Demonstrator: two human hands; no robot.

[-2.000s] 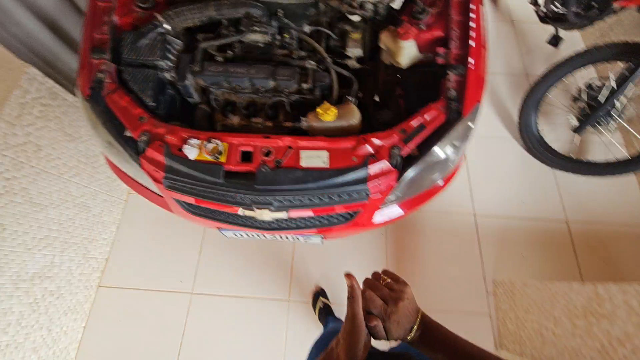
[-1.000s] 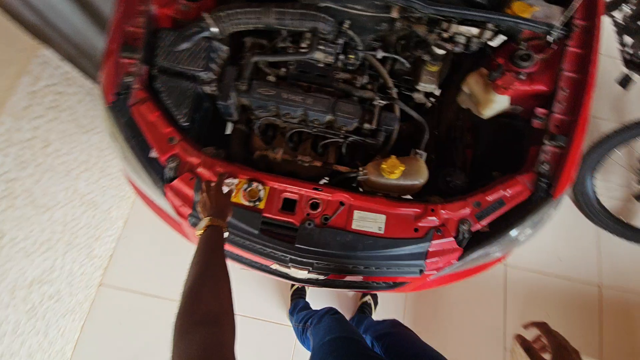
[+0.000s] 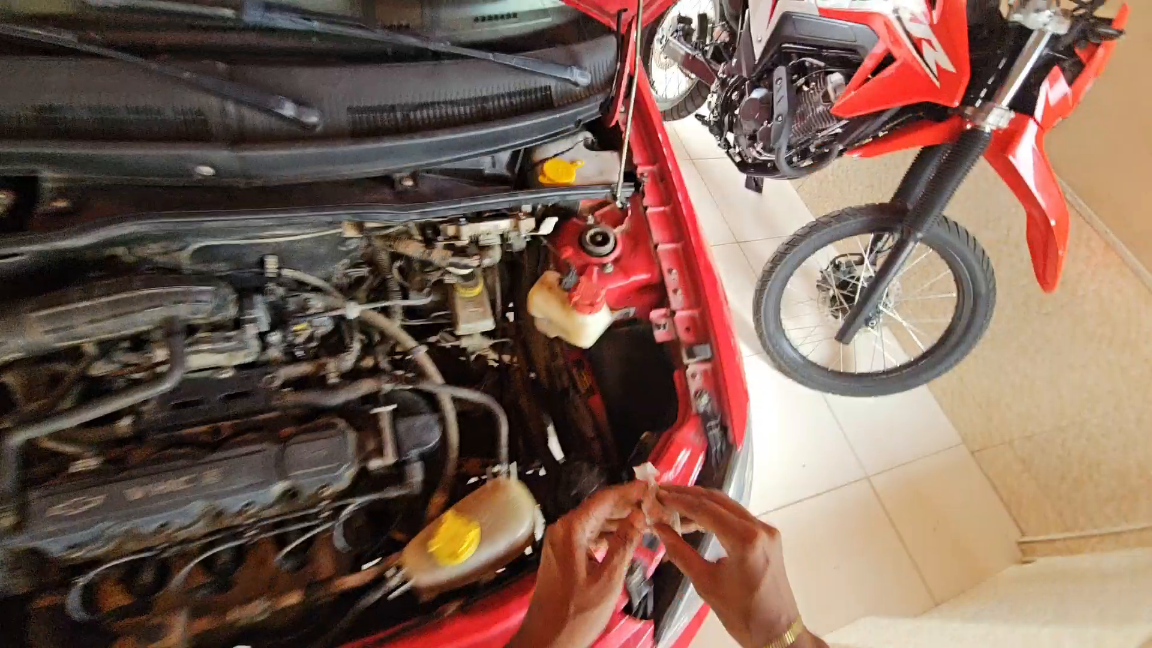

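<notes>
My left hand (image 3: 589,562) and my right hand (image 3: 729,549) meet over the front corner of the red car. Between their fingertips they pinch a small, pale, crumpled piece (image 3: 650,495); whether it is paper or cloth I cannot tell. Just left of my left hand sits the translucent coolant tank (image 3: 504,522) with its yellow cap (image 3: 454,538). A whitish reservoir with a red cap (image 3: 571,310) stands above the hands in view. The black engine cover (image 3: 189,481) fills the lower left of the open engine bay.
A thin metal prop rod (image 3: 629,117) rises at the bay's rear corner. Wiper arms (image 3: 432,45) lie across the windshield base. Beyond the red fender (image 3: 697,252), a red and white motorcycle (image 3: 900,81) stands on the tiled floor (image 3: 846,504).
My left hand has left the car's front panel, and my hands are now together with the pale piece between them. The view has moved closer to the engine bay, toward the motorcycle side.
</notes>
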